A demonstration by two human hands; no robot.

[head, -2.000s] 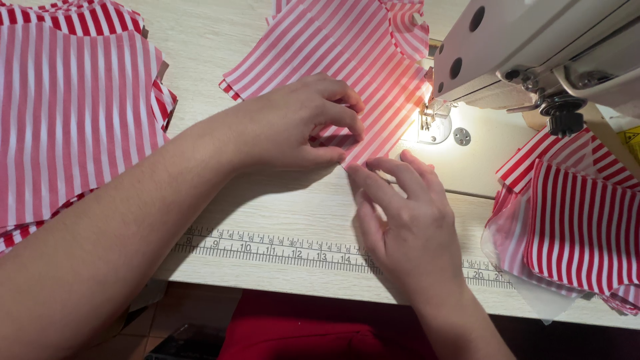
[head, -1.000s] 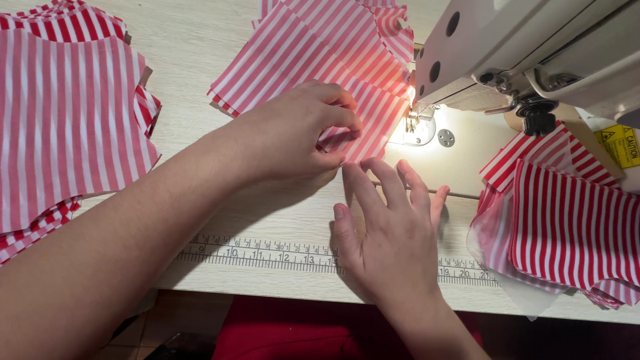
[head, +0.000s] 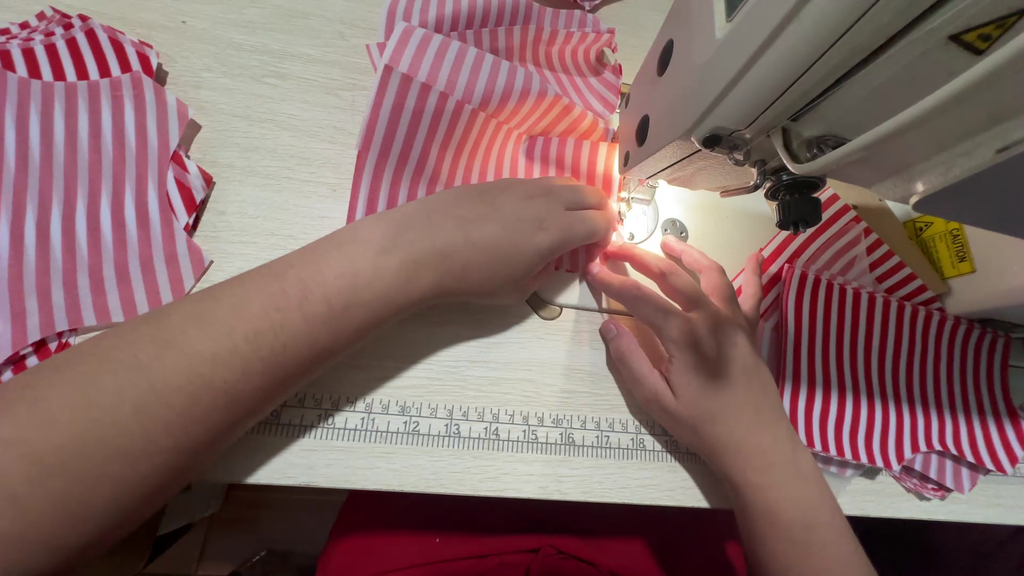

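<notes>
Red-and-white striped fabric (head: 448, 136) lies partly folded over itself at the left side of the lit presser foot (head: 636, 196) of a sewing machine (head: 720, 88). My left hand (head: 512, 232) rests on the fabric's near edge, fingertips bent down close beside the foot; whether they pinch the cloth is hidden. Just in front of the needle plate (head: 642, 222) is my right hand (head: 688, 320), its fingers spread and its index fingertip meeting the fabric's near corner by the left fingertips. The needle itself is lost in the glare.
Cut striped fabric pieces (head: 96, 192) are stacked at the left. Another pile of striped pieces (head: 888, 368) lies at the right, beside the machine's base. A printed ruler scale (head: 488, 432) runs along the table's front. The machine head overhangs the upper right.
The fabric has shifted and now bunches and folds beside the presser foot. My left hand has moved closer to the foot, and my right hand has come up beside it.
</notes>
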